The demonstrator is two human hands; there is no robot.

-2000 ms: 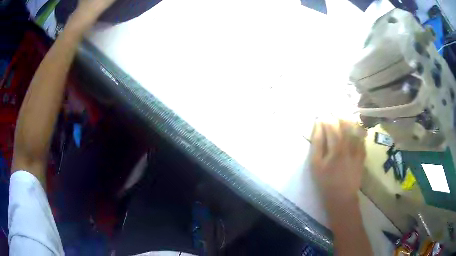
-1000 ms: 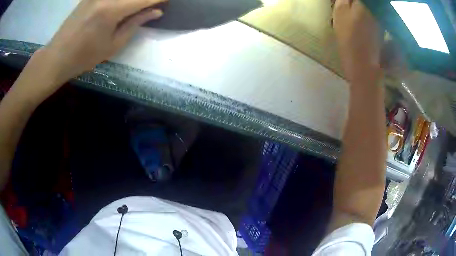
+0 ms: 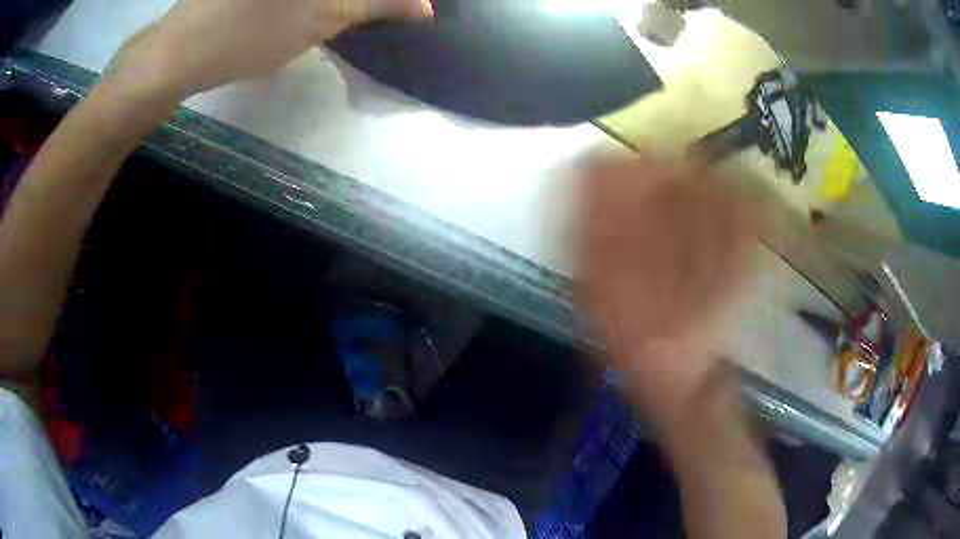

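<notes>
A dark fabric panel [image 3: 495,68] with a curved, pointed edge lies on the white table near the top of the view. My left hand [image 3: 279,37] is at its left end, holding it with the fingertips on its upper side; the top frame edge cuts this off. My right hand [image 3: 663,242] is strongly blurred over the table, right of and below the panel, apart from it. Whether it holds anything is hidden by the blur. Small black scraps [image 3: 781,124] lie on the cream machine bed [image 3: 726,68], just beyond my right hand.
A yellow spot [image 3: 841,168] and a teal panel with a white rectangle [image 3: 890,158] are at right. Orange- and red-handled scissors [image 3: 861,363] lie by the right table edge. The worn grey-green table edge [image 3: 347,237] crosses diagonally. A blue basket [image 3: 600,458] is below.
My right hand has moved back from the machine bed, left and down over the table, uncovering the black scraps. The panel and my left hand appear further right as the view shifted.
</notes>
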